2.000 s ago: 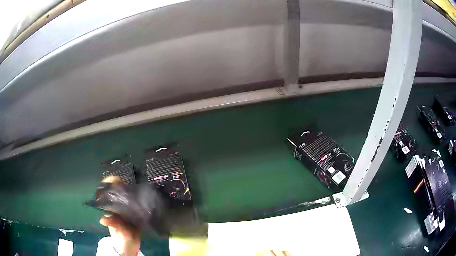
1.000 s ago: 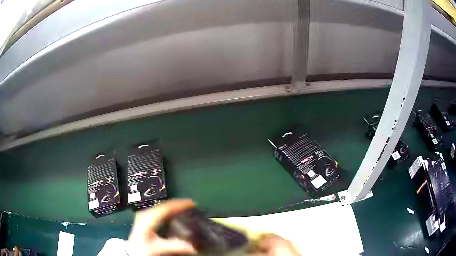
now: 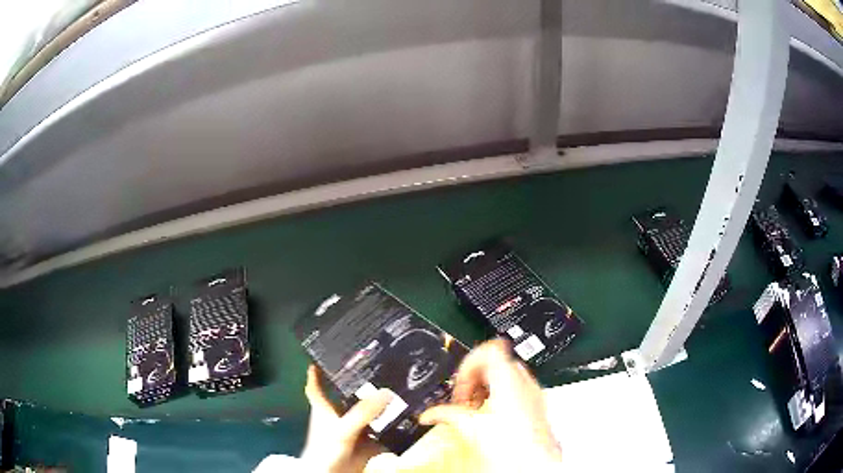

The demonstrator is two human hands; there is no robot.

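Note:
A black retail box point(image 3: 379, 346) is held in front of me, back panel up, with rows of fine white text, a curved cable-like picture and a white label near its lower end. Its hang tab end points up and left. My left hand point(image 3: 347, 420) grips its lower left side, thumb by the label. My right hand point(image 3: 494, 406) is at its lower right edge, fingers bent against it; the fingertips are partly hidden. Another black box point(image 3: 508, 305) lies on the green belt point(image 3: 305, 259) just beyond, to the right.
Two black boxes point(image 3: 218, 337) lie side by side at left. More boxes point(image 3: 661, 242) lie at right around the upright post point(image 3: 716, 203). A black pile with white ends point(image 3: 806, 351) is far right. A white sheet point(image 3: 615, 425) lies on the near edge. A grey shelf point(image 3: 370, 102) spans above.
The held box, blurred before, now shows its back panel and sits further up, over the belt. The boxes on the belt have shifted left. A box at right now shows more beside the post.

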